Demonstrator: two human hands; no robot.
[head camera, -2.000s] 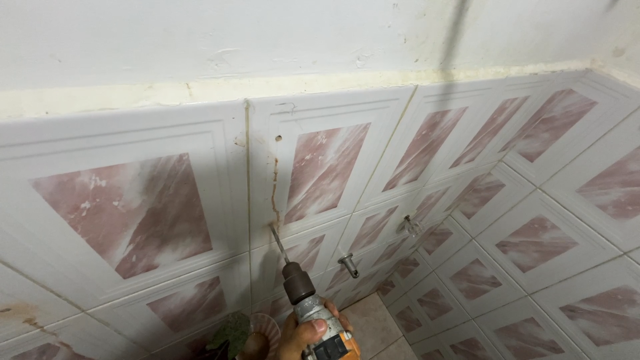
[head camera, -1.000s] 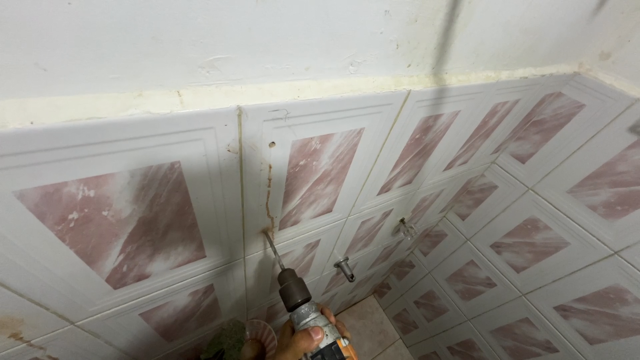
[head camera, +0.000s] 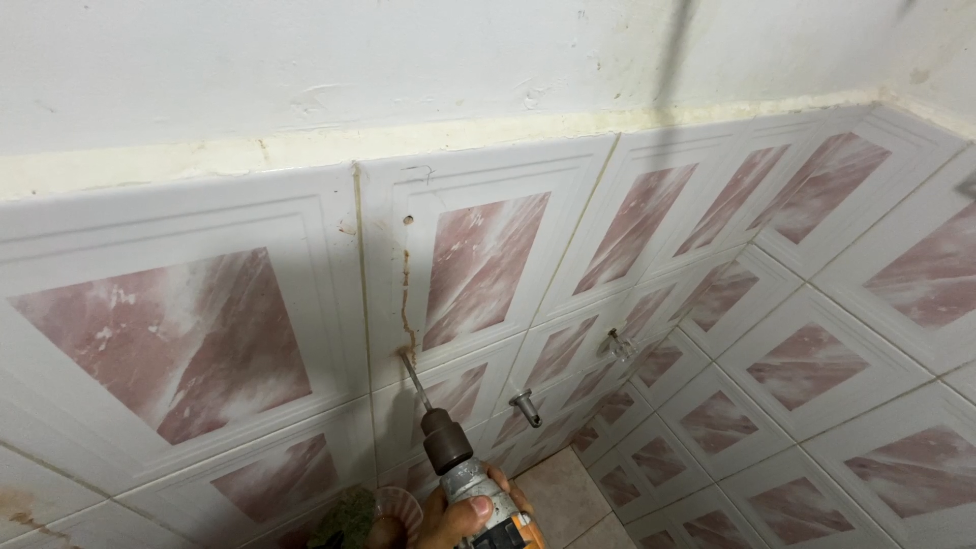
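Observation:
My left hand (head camera: 469, 511) grips the body of a grey and orange power drill (head camera: 480, 492) at the bottom centre, thumb over the top and fingertips on its far side. From the drill's brown chuck (head camera: 444, 438) a thin bit (head camera: 415, 381) points up to the left, its tip at a reddish-brown spot on the wall tile (head camera: 385, 305). A brown streak (head camera: 406, 297) runs between that spot and a small hole (head camera: 409, 219) higher in the same tile. The drill's rear end is cut off by the frame's bottom edge. My right hand is not in view.
A metal fitting (head camera: 526, 408) juts from the wall right of the drill, with a clear fitting (head camera: 621, 347) beyond it. Low and left of my hand are a pink ribbed dish (head camera: 400, 503) and a green leafy-looking thing (head camera: 347, 518). Tiled walls meet in a corner at right, above the floor (head camera: 564, 488).

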